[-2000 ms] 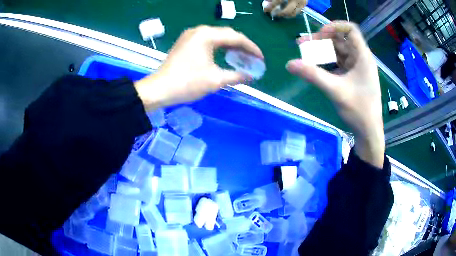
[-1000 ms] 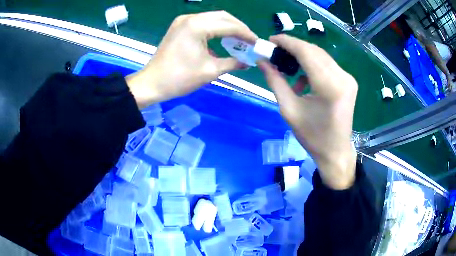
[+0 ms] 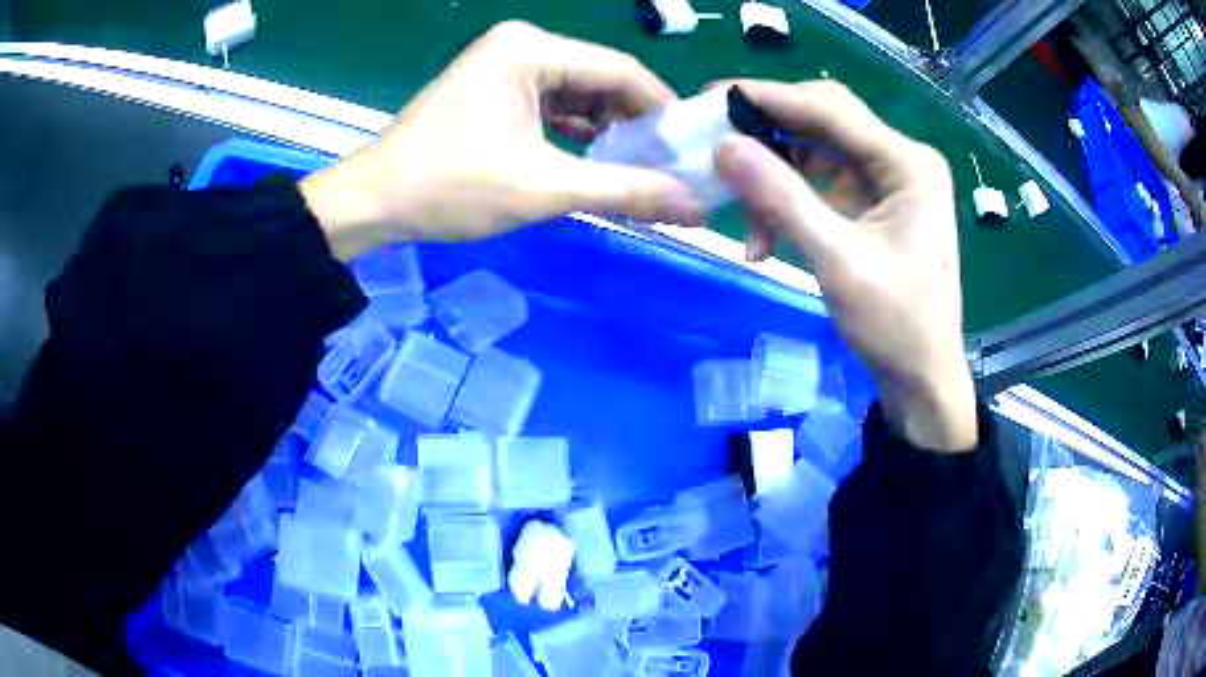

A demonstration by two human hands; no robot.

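My left hand point(image 3: 489, 146) holds a frosted clear cover point(image 3: 632, 140) between thumb and fingers, above the far edge of the blue bin. My right hand point(image 3: 866, 218) grips the black end of a white-and-black unit point(image 3: 751, 117). The unit's white part is at least partly inside the cover. The fingers hide how deep it sits, and its stem is not visible. Many clear covers point(image 3: 456, 470) lie in the blue bin point(image 3: 622, 331) below.
A white two-pronged piece point(image 3: 541, 565) and a white-and-black unit point(image 3: 770, 462) lie among the covers. Beyond the pale conveyor rail point(image 3: 172, 87), the green belt point(image 3: 357, 53) carries scattered units point(image 3: 230, 27). A clear plastic bag point(image 3: 1085, 556) and metal framing are at right.
My right hand has brought the unit from apart to the cover, and the white part has moved into it. The cover now hides more of the white part. Units on the belt have shifted left.
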